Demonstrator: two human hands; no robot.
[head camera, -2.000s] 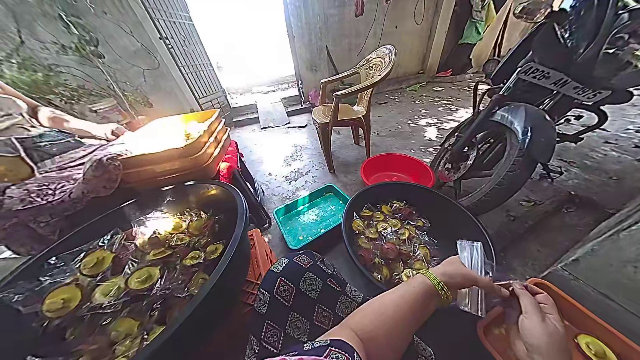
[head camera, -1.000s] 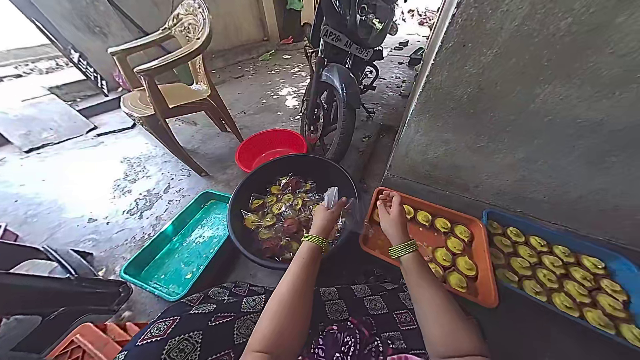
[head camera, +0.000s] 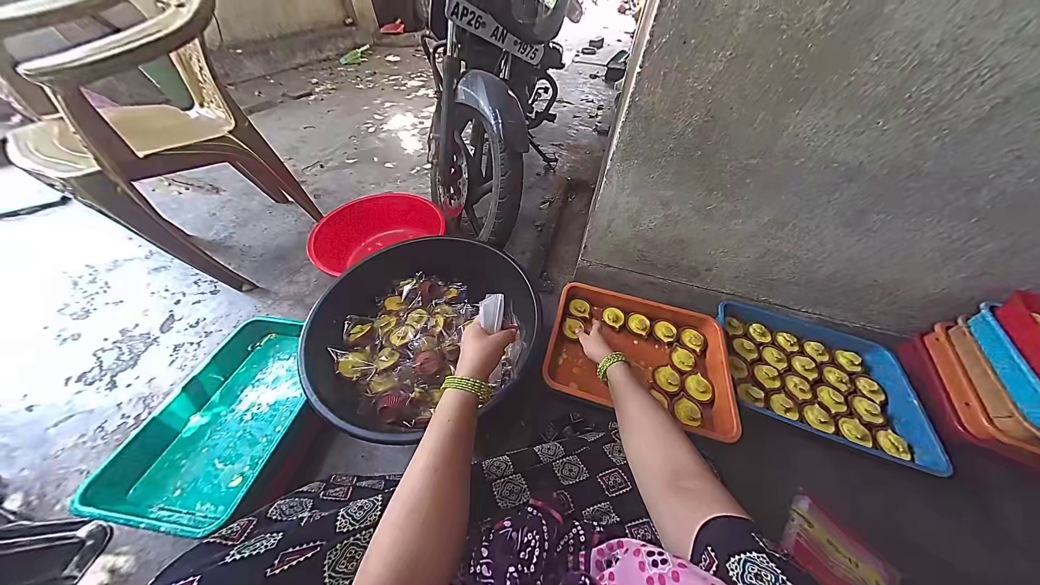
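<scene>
Above the right side of a black tub (head camera: 313, 382), my left hand (head camera: 483, 349) grips a bundle of clear plastic bags (head camera: 491, 314). Wrapped yellow and reddish-brown pieces (head camera: 400, 335) lie heaped in the tub. My right hand (head camera: 595, 344) reaches into the orange tray (head camera: 601, 374), its fingertips at a round yellow piece (head camera: 573, 327) near the left wall; whether they grip it cannot be told. More round yellow pieces stand along the tray's back and right side. A blue tray (head camera: 894, 366) to the right holds rows of similar pieces.
A red basin (head camera: 375, 223) sits behind the tub, near a motorcycle's front wheel (head camera: 487, 179). At left are a green tray (head camera: 203, 439) and a plastic armchair (head camera: 146, 130). Stacked trays (head camera: 967, 382) stand far right, below a concrete wall (head camera: 812, 146).
My right hand has moved from beside the tub, near my left hand, into the orange tray. My left hand still holds the plastic bags. The view has swung right since the oldest frame.
</scene>
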